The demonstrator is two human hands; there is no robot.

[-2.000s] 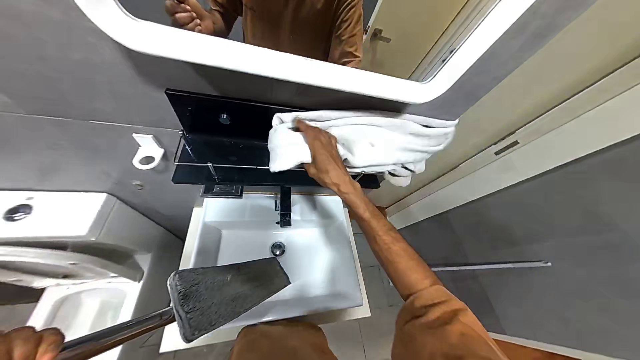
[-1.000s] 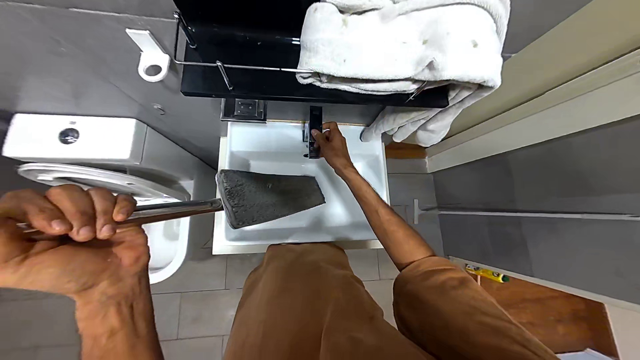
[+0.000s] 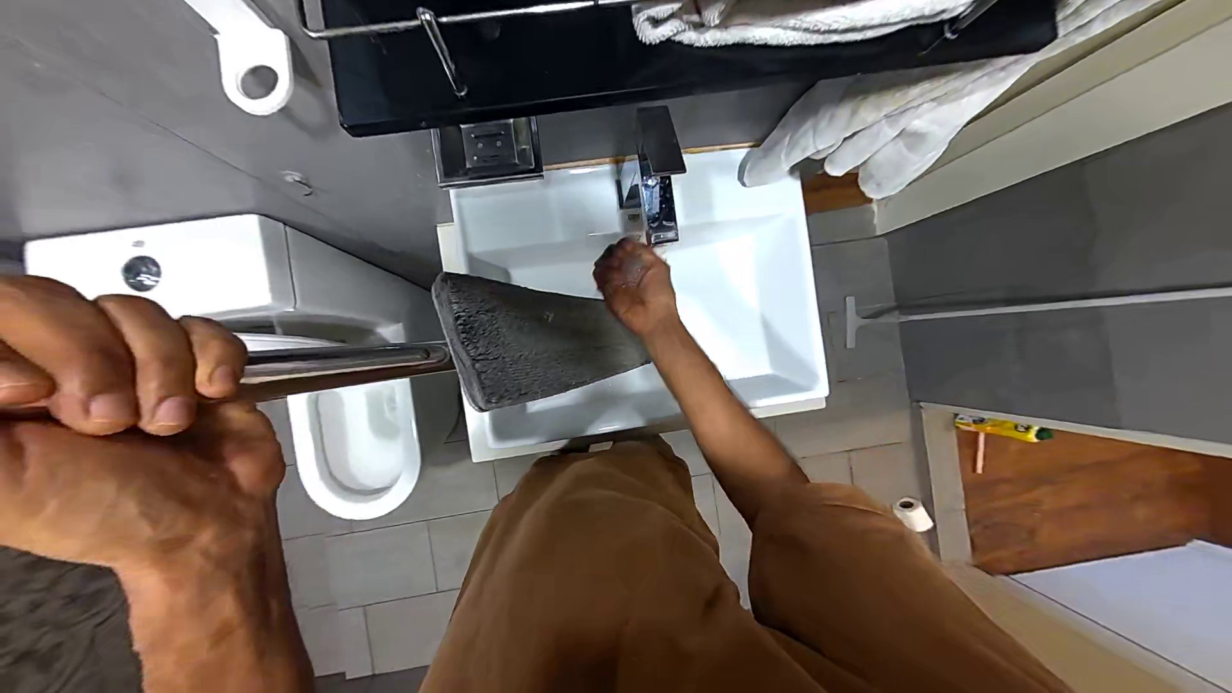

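Observation:
My left hand (image 3: 125, 385), at the left edge, is closed around the metal handle (image 3: 346, 361) of a tool with a flat, dark grey, rough-edged head (image 3: 539, 337). That head lies over the near left part of a white rectangular washbasin (image 3: 741, 289). My right hand (image 3: 635, 279) is under the spout of a chrome faucet (image 3: 659, 183), its fingers curled and looking wet. The tool head's far right end is beside my right wrist. Whether water runs from the faucet is hard to tell.
A black shelf (image 3: 539, 67) with a metal rail juts out above the basin, bearing a white towel (image 3: 808, 24). White gloves (image 3: 895, 125) hang at its right. A soap dish (image 3: 489, 149) is left of the faucet. A toilet (image 3: 356, 443) stands at left.
My right hand has moved from the towel to the faucet, then down below its spout. My left hand keeps its hold on the tool's handle. The view has moved down and closer.

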